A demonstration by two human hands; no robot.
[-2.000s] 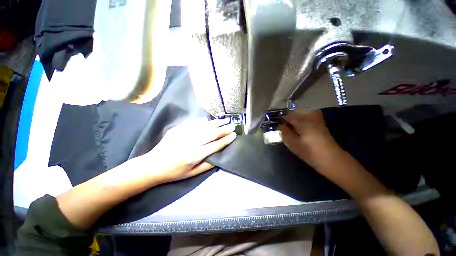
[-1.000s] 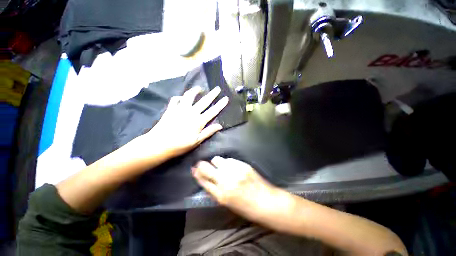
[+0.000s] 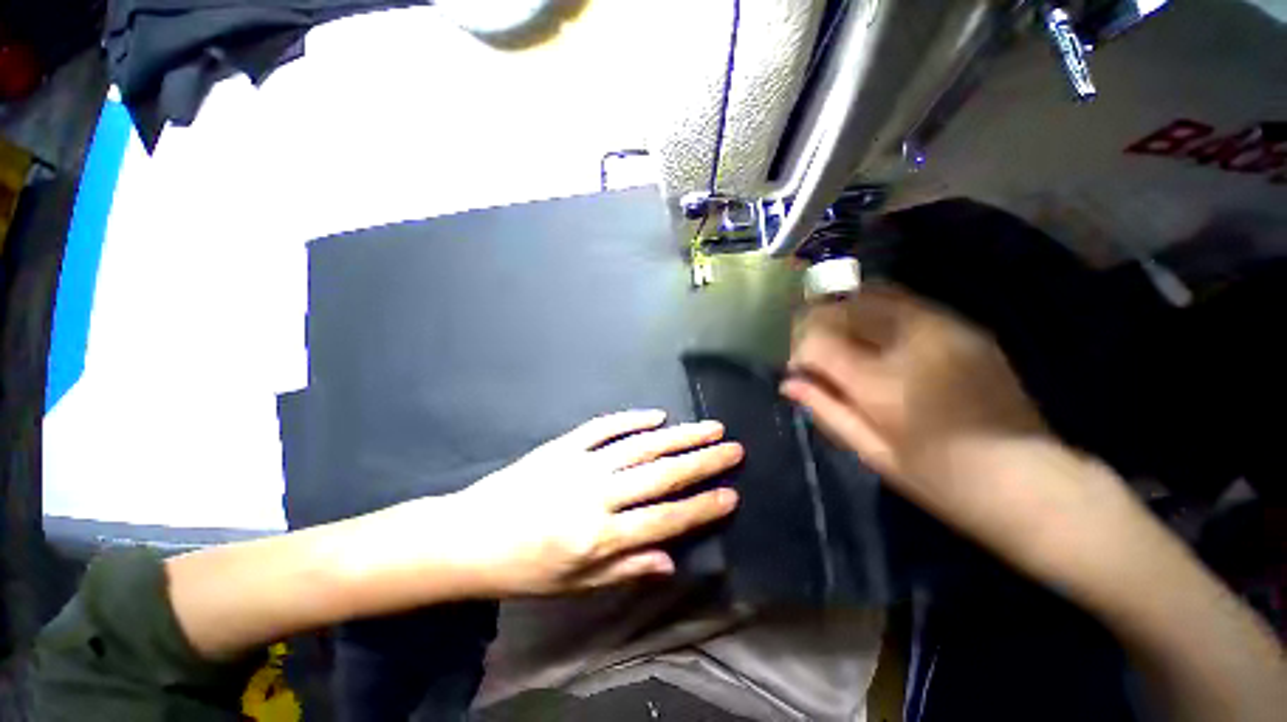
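A dark grey garment panel lies flat on the white table, left of and in front of the needle area. A black piece with a pale stitched line lies at its right side and reaches over the table's front edge. My left hand rests flat on the cloth with fingers spread, holding nothing. My right hand is blurred, just right of the presser foot, with its fingertips at the black cloth's upper edge; whether it grips the cloth cannot be told.
The pale sewing machine head stands at the top centre, with red lettering on its arm. A pile of black cut pieces lies at the far left. The table has a blue left edge. More black cloth lies at the right.
The panel now lies smooth and square where wrinkled cloth was. My left hand has moved right and towards me. My right hand has moved from the front edge up beside the presser foot. The view has shifted.
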